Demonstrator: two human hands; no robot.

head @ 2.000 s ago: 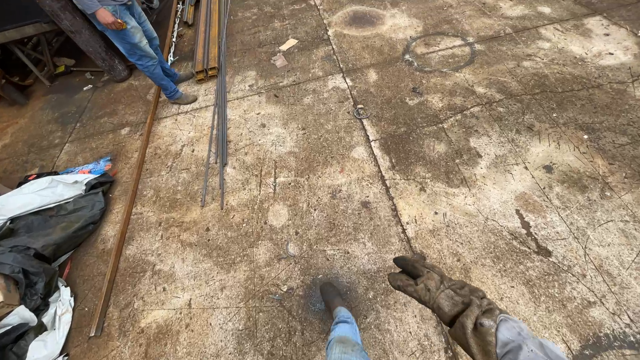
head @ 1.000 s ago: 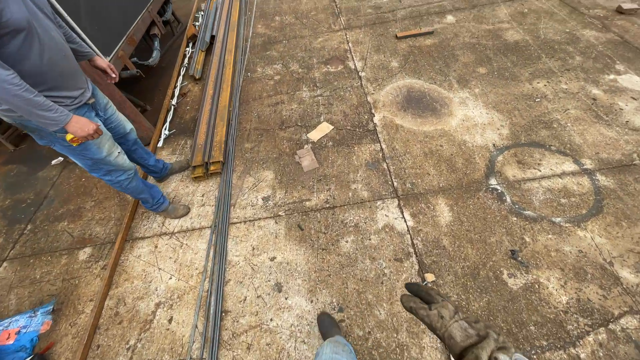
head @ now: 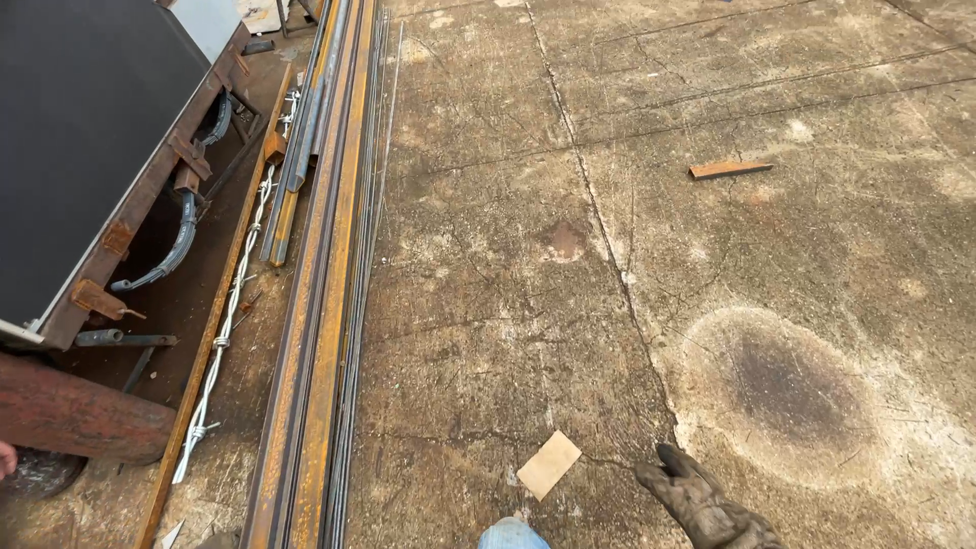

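Observation:
My right hand [head: 705,499], in a worn dark leather work glove, hangs at the lower right over the concrete floor. It holds nothing, and its fingers are a little apart. Just left of it a tan piece of cardboard [head: 549,464] lies flat on the floor. A round dark stain [head: 793,381] with a pale rim is to the right of the glove. My jeans-clad knee or leg [head: 513,534] shows at the bottom edge. My left hand is out of view.
Long rusty steel profiles [head: 328,328] and thin rods [head: 356,328] run along the left. Beyond them lie twisted barbed wire [head: 223,339], a rusty bar [head: 194,381], a red cylinder [head: 84,412] and a frame with leaf springs [head: 179,248]. A short steel offcut [head: 730,169] lies at upper right. Another person's fingertips [head: 6,460] show at far left.
The view has moved forward along the floor toward the steel profiles and the stain. The other person, seen standing at the left before, is now almost out of view.

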